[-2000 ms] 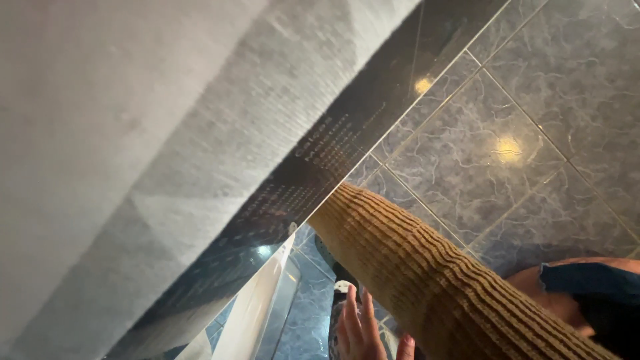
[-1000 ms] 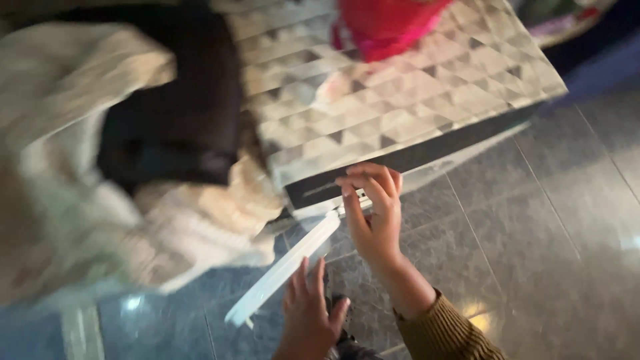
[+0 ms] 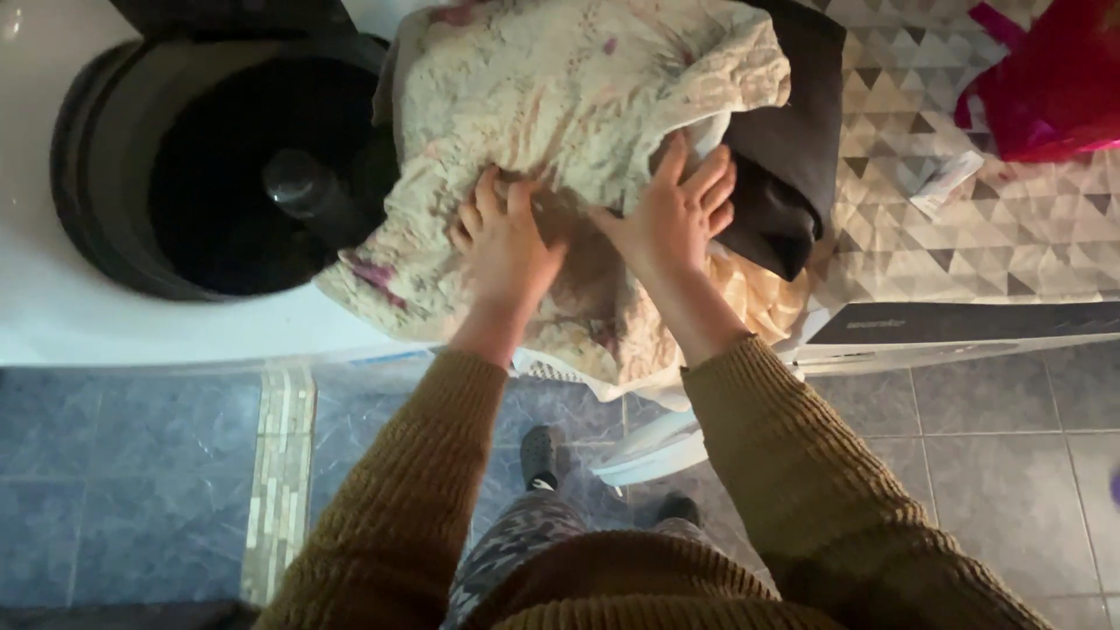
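Observation:
My left hand [image 3: 507, 254] lies with fingers spread on a heap of cream floral fabric [image 3: 525, 96] with pinkish patches. To its right, my right hand [image 3: 669, 219] rests at the fabric's folded edge, its fingers also apart. Neither hand is closed on the cloth. Black fabric [image 3: 787, 149] lies beside and partly under the heap at the right, close to my right fingertips. Peach fabric [image 3: 761, 293] shows below the black piece. Left of the heap is the dark round drum [image 3: 219, 175] of a top-loading washing machine, with a central post inside. What lies under the heap is hidden.
A triangle-patterned cover [image 3: 945, 236] lies over an appliance at the right, bearing a bright pink bag [image 3: 1050, 87] and a small white packet [image 3: 947, 182]. Below, a partly hidden white door [image 3: 656, 451] projects over the tiled floor [image 3: 997, 490], near my shoes.
One second ago my hands were by the white door at the front of the covered appliance; now both are on the floral fabric. The view has swung widely.

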